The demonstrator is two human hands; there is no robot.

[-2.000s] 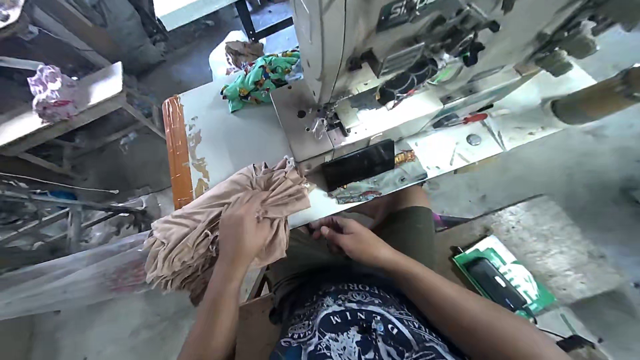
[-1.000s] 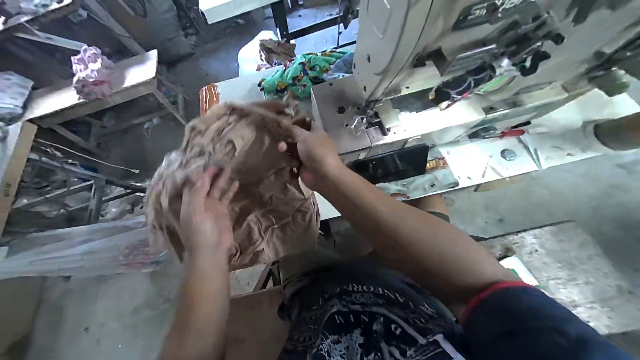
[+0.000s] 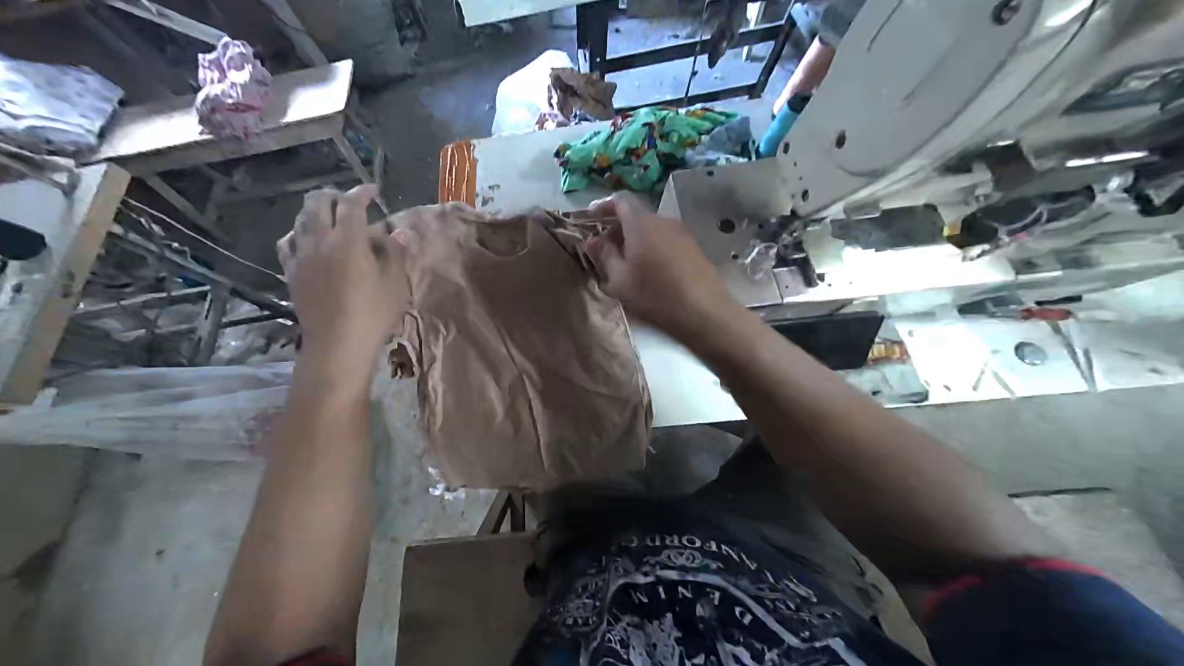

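A stack of light brown fabric garments (image 3: 536, 361), the top one with a round neckline, hangs over the near edge of the sewing table. My right hand (image 3: 638, 250) grips its upper right corner, thumb and fingers pinched on the cloth. At the upper left corner is my left hand (image 3: 347, 250), blurred, its fingers raised and curved; whether it holds the cloth does not show clearly. The needle area of an industrial sewing machine (image 3: 786, 250) lies just right of my right hand.
Green printed fabric (image 3: 638, 148) lies on the white table behind the stack. A black box-like object (image 3: 828, 340) and a red-handled tool (image 3: 1045, 314) rest along the machine's near side. A wooden bench (image 3: 305, 102) with a pink bundle (image 3: 231, 88) stands at left. Another person's arm (image 3: 805, 79) shows behind the machine.
The brown cloth, bunched under my left hand at first, now hangs spread out flat. My right hand has come from my lap to the cloth's upper right corner. The view has shifted left.
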